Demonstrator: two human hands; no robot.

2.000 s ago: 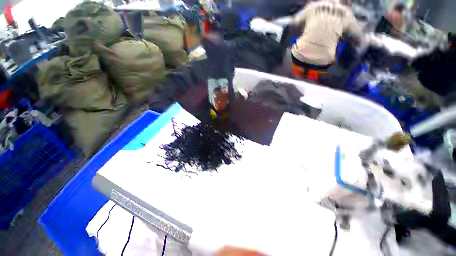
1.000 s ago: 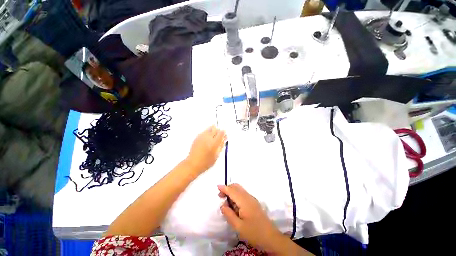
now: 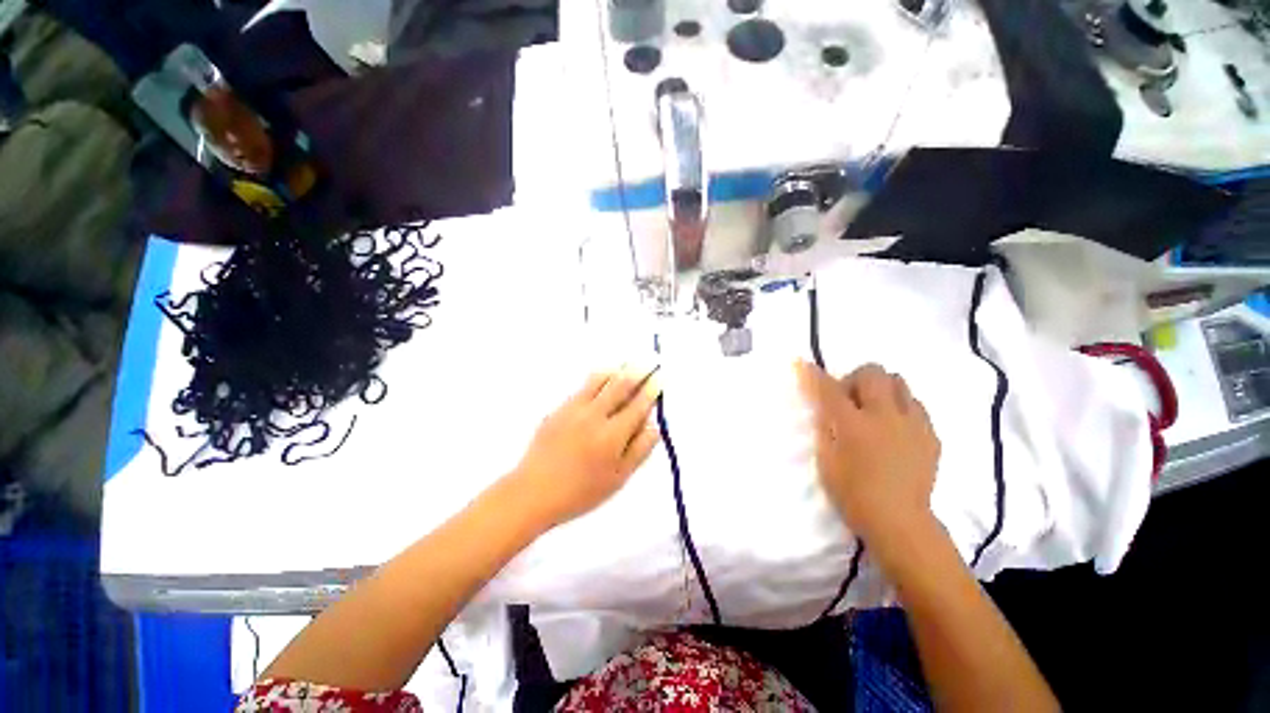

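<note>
A white fabric panel with several black lines lies under the sewing machine head. A black cord runs from the presser foot area toward the front edge. My left hand lies flat, its fingertips beside the cord just in front of the presser foot. My right hand rests on the panel to the right, partly over another black line, fingers bent. Neither hand visibly grips anything; the fabric under the palms is hidden.
A curly pile of black cords lies at the left of the white table. Red-handled scissors lie at the right, partly behind fabric. Black cloth strips drape on the machine. Dark cloth lies behind the pile.
My right hand has let go of the cord and moved right and forward onto the panel. My left hand has stayed near the presser foot. The cord now extends down the panel.
</note>
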